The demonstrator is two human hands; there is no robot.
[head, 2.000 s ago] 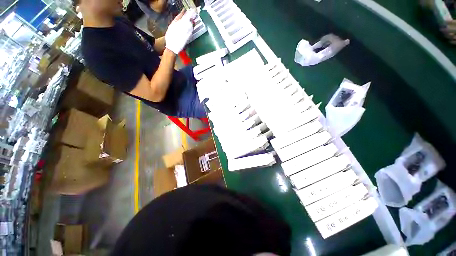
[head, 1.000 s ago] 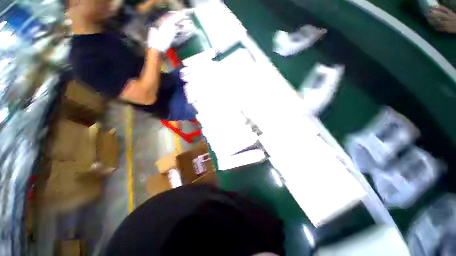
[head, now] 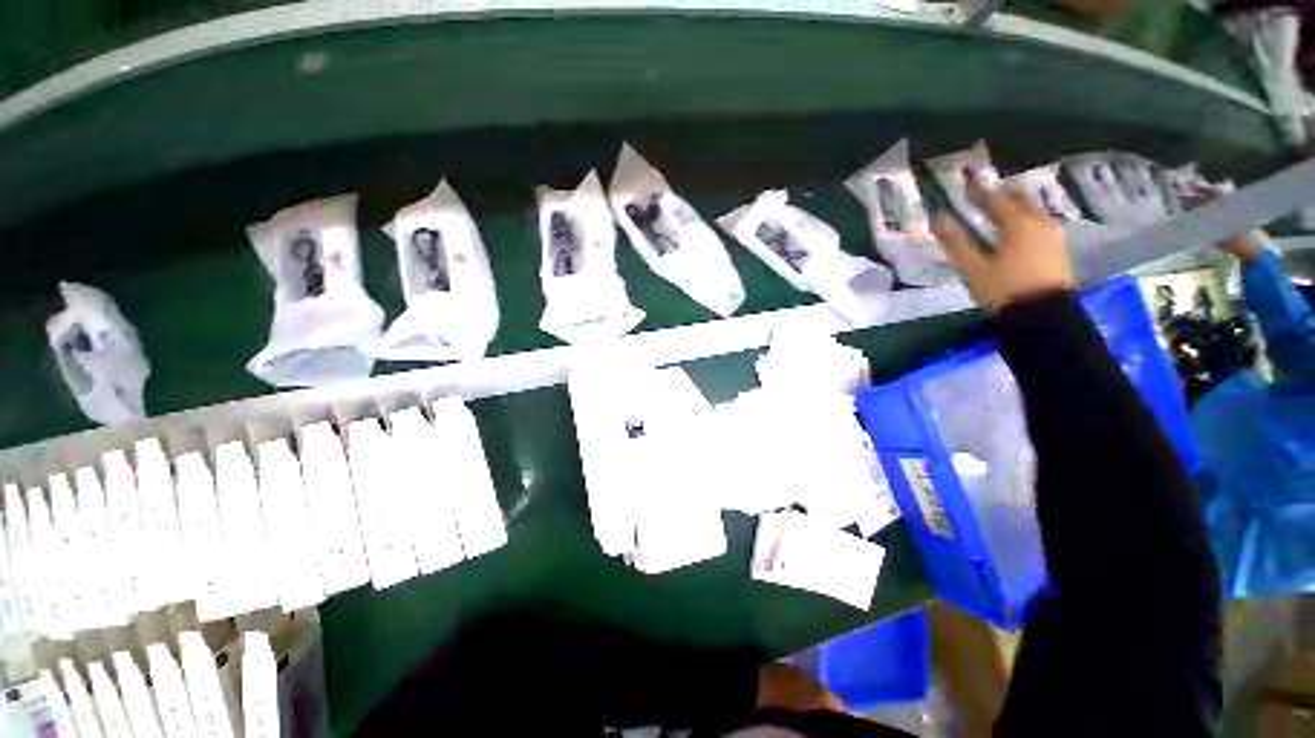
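My right hand [head: 1017,248] is over the belt at the right, fingers spread, at a frosted white bag with a dark part inside [head: 963,173]. I see no firm grip; whether the fingertips touch it is unclear. More such bags lie in a line along the belt, one just left of the hand [head: 897,214]. At the bottom edge, a small patch of skin [head: 800,689] beside black clothing may be part of my left hand; it is cut off and its fingers are hidden.
White retail boxes [head: 339,505] stand in rows at left. White card inserts [head: 635,461] and piled leaflets [head: 800,433] lie mid-bench. A blue bin [head: 945,526] is under my right arm. A pale rail [head: 692,343] edges the belt. A person in blue [head: 1262,433] is at far right.
The view has swung right, away from the neighbouring worker with white gloves, to the inserts, blue bin and bag line. My right hand and arm have come into view, reaching over the belt.
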